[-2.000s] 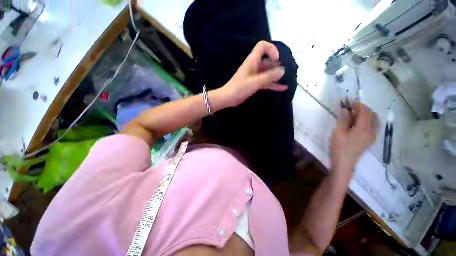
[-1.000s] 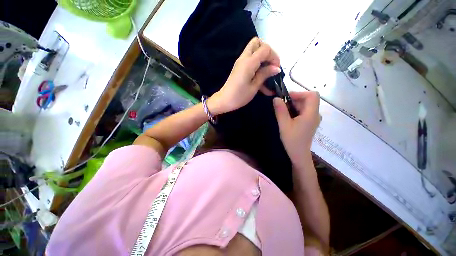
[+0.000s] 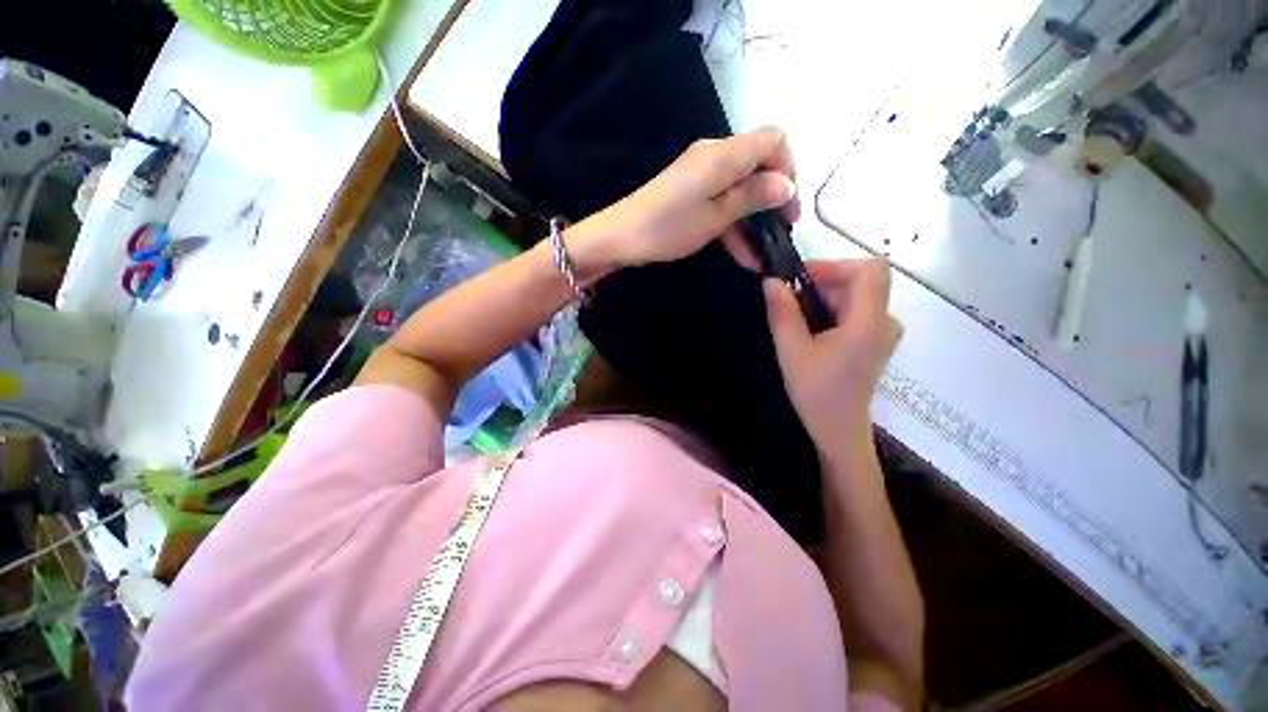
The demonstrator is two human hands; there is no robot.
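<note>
The black garment (image 3: pixel 654 306) lies across the lap and up onto the white table. My left hand (image 3: pixel 737 195) pinches a folded edge of the black cloth near the table's front edge. My right hand (image 3: pixel 839 327) is just to its right and holds the short black thread snips (image 3: pixel 795 276) between thumb and fingers. The snips' upper end is at the cloth under my left fingers. Whether the blades are open or closed cannot be told.
The machine head with presser foot (image 3: pixel 990 164) is at upper right. A pale stick-like tool (image 3: pixel 1075 289) and a slim dark tool (image 3: pixel 1193 403) lie on the machine bed. A printed ruler scale (image 3: pixel 973 438) lines the table. Scissors (image 3: pixel 150 262) and a green fan (image 3: pixel 285 21) are at left.
Two seconds ago my hands were apart; now my right hand is beside my left, with the snips at the cloth. Since one second ago, my left hand and forearm have shifted slightly.
</note>
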